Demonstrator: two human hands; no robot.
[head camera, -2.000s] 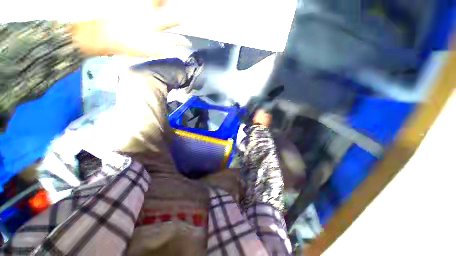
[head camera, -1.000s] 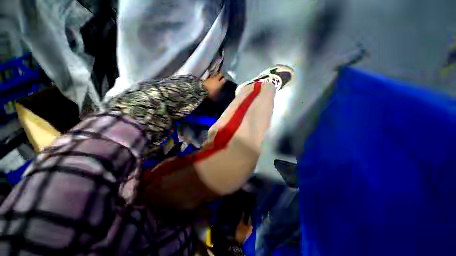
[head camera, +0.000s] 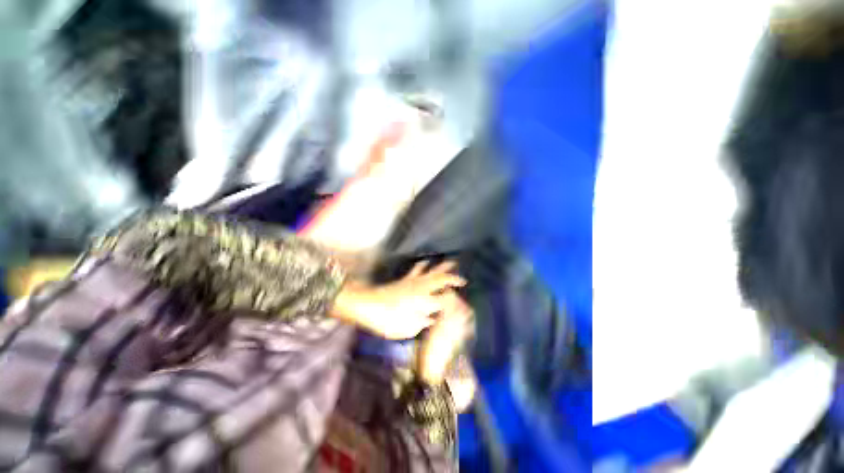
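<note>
The view is tilted and strongly blurred. My left hand (head camera: 398, 305) reaches in from the left in a mottled sleeve, its fingers spread, with nothing seen in it. My right hand (head camera: 449, 340) is just below and beside it, its sleeve coming up from below. The hands overlap or nearly touch; which cannot be told. The right hand's fingers are too blurred to read. A dark, unclear shape (head camera: 463, 208) lies beyond the hands.
A large blue bin or panel (head camera: 551, 157) stands right of the hands. A bright white surface (head camera: 666, 222) is beyond it, with a dark mass (head camera: 796, 175) at the far right. My leg with a red stripe (head camera: 356, 175) extends above the hands. Plaid clothing fills the lower left.
The view has swung, so the blue surface appears nearer the middle and a white surface shows at right. My left hand has come down from the leg area and is beside my right hand.
</note>
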